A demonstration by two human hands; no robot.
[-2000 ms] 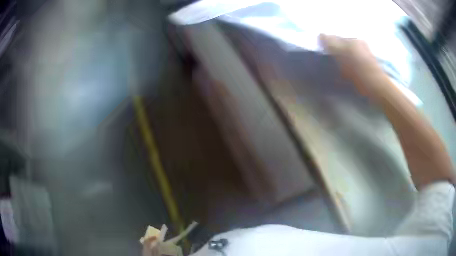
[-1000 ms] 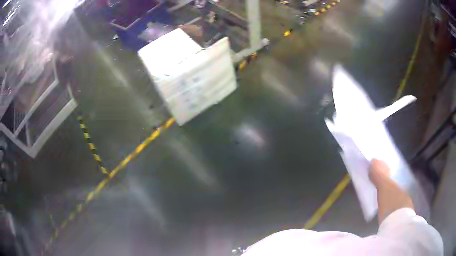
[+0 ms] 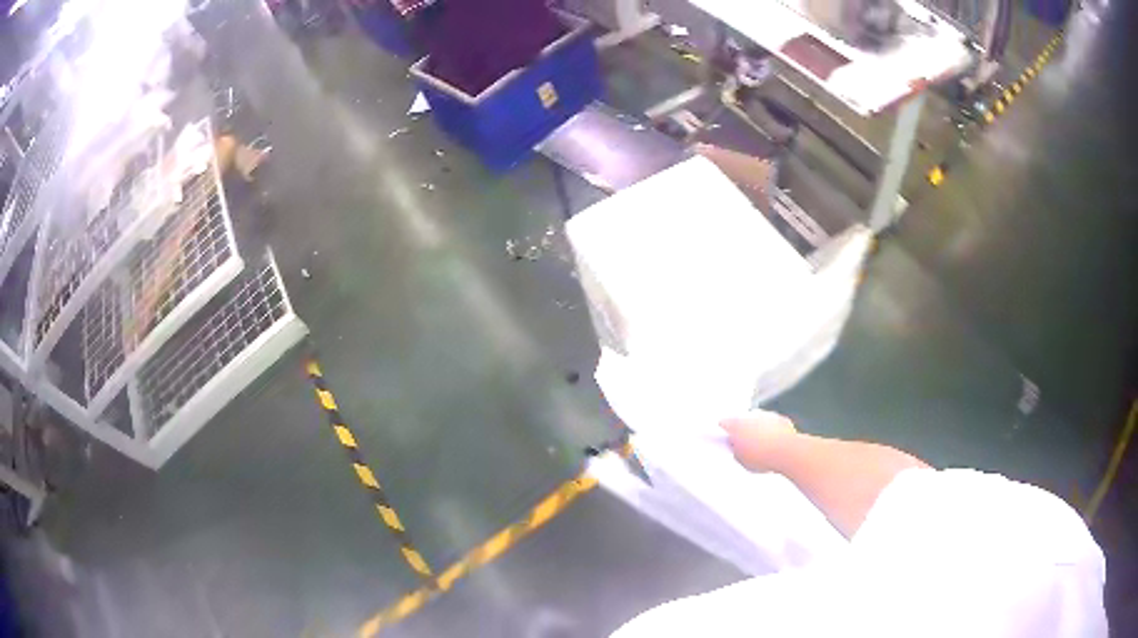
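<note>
My right hand (image 3: 764, 441) is at the lower right of the view, at the end of a white sleeve. It is closed on white cut pieces (image 3: 686, 480). They are long and angular and hang in front of my body, over the floor. Whether they are paper or fabric I cannot tell. Their upper part merges in glare with a white box-like object (image 3: 686, 243) behind them, so the border between the two is unclear. My left hand is not in view.
White wire-mesh racks (image 3: 231, 355) stand at the left. A blue bin (image 3: 518, 112) with dark purple cloth is at the top middle. A cream workstation (image 3: 861, 81) is at the upper right. Yellow-black tape (image 3: 362, 474) crosses the green floor.
My right hand and the white pieces have moved left in the view. The white box-like object appears closer, and the mesh racks and blue bin show more fully.
</note>
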